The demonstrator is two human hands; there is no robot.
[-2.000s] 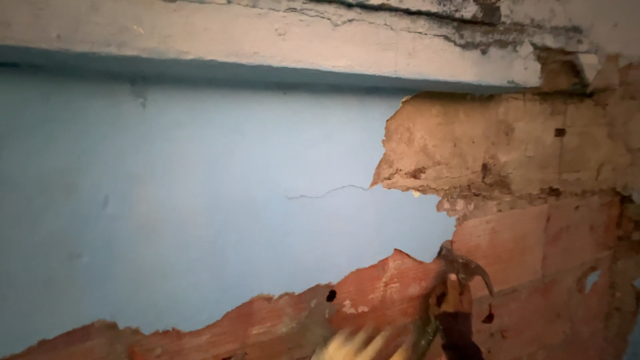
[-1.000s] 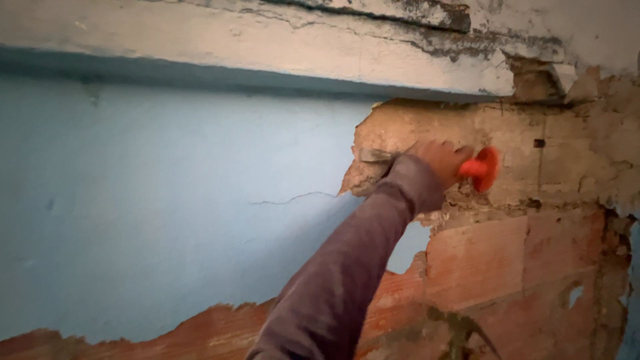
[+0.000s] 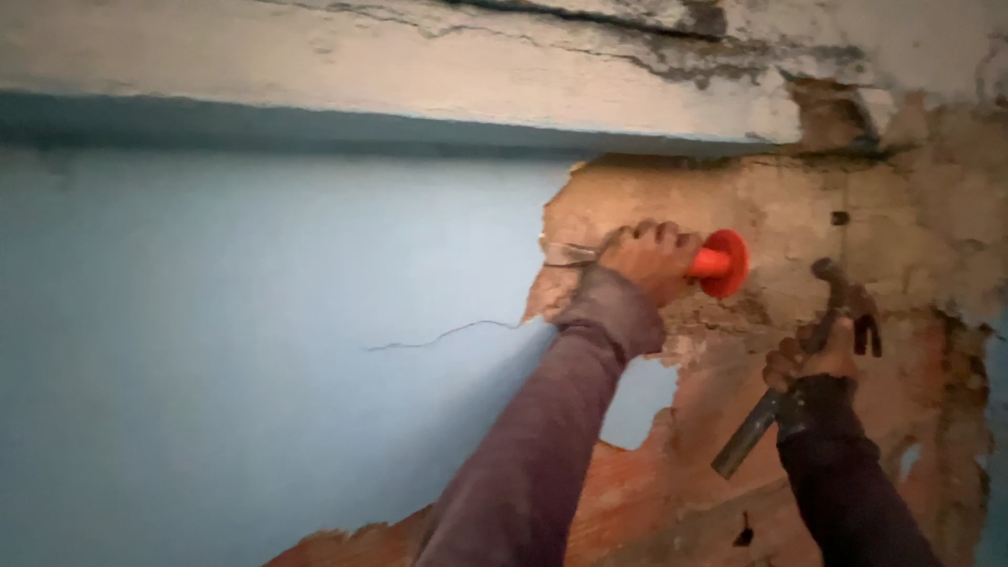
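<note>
My left hand [image 3: 650, 260] grips a chisel with an orange-red guarded grip [image 3: 724, 264]; its flat metal blade [image 3: 568, 253] points left, at the broken edge of the blue plaster [image 3: 315, 252]. Whether the tip touches the plaster is hard to tell. To the right and lower, my right hand [image 3: 819, 358] is closed around a claw hammer [image 3: 843, 295] near its head. The hammer's handle slants down to the left, and its head is apart from the chisel's guard.
A cracked white ledge [image 3: 394, 71] runs above the wall. Bare brown masonry [image 3: 772, 205] and red brick [image 3: 630, 504] show around the plaster's ragged edge. A thin crack [image 3: 441, 337] crosses the blue plaster.
Two seconds ago the hammer was lower, by the blue plaster's lower right tip. My left hand has come up to the upper edge with the chisel. Since one second ago, my right hand and hammer have risen into view.
</note>
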